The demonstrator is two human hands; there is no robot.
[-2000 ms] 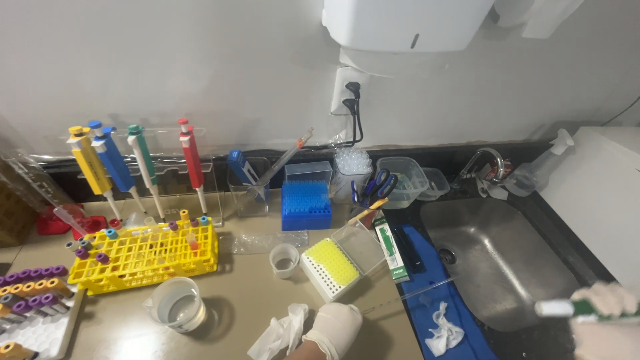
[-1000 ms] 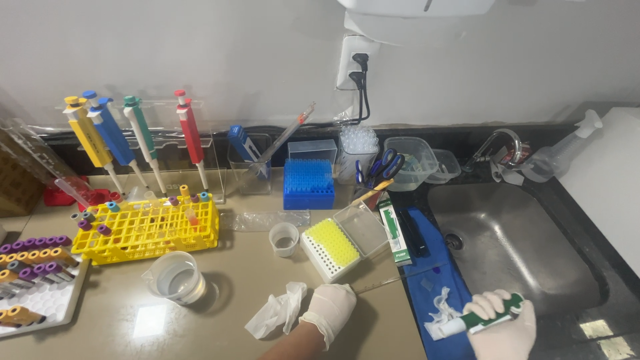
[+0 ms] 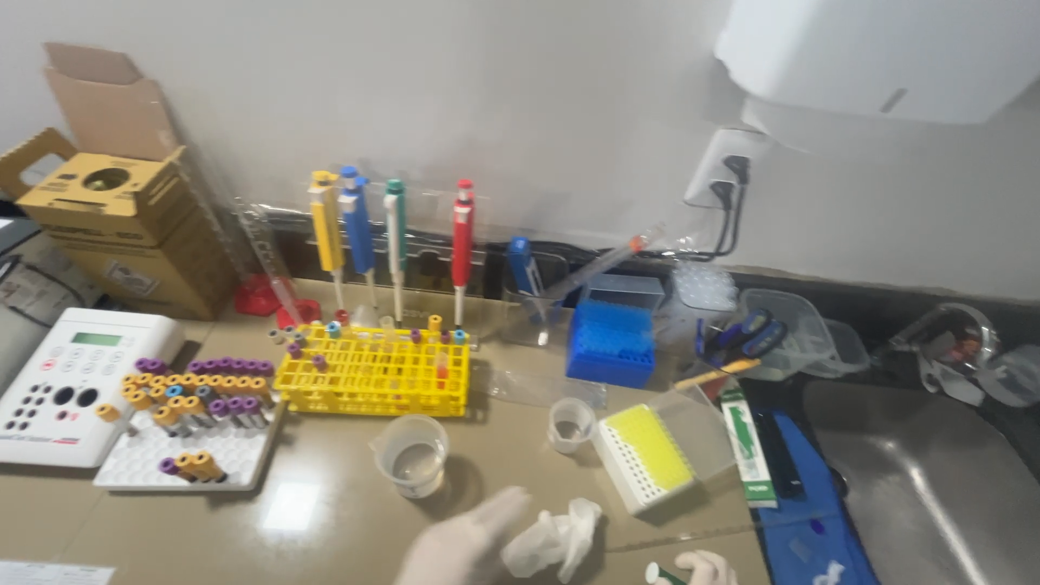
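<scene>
Blurred by motion, my gloved left hand (image 3: 467,540) hovers low in the middle, left of a crumpled white tissue (image 3: 556,540); nothing shows in it. My gloved right hand (image 3: 705,566), partly cut off by the bottom edge, grips a white-and-green tube-like object (image 3: 660,574). Above the left hand stands a plastic beaker of clear liquid (image 3: 413,467). A small plastic cup (image 3: 570,426) is farther right, beside a white tip rack with yellow pipette tips (image 3: 647,455). A yellow tube rack (image 3: 374,378) holds several capped tubes. Behind it, several pipettes (image 3: 355,223) hang on a clear stand.
At left are a white foam tray of capped tubes (image 3: 244,471), a white counting device (image 3: 85,382) and a cardboard sharps box (image 3: 122,236). A blue tip rack (image 3: 611,349) stands at the back. Right are a green-and-white carton (image 3: 746,447), scissors (image 3: 743,335) and a steel sink (image 3: 918,479).
The view has swung left. My left hand has moved from the right of the tissue to its left. My right hand, with the white-and-green object, has moved left from the sink side.
</scene>
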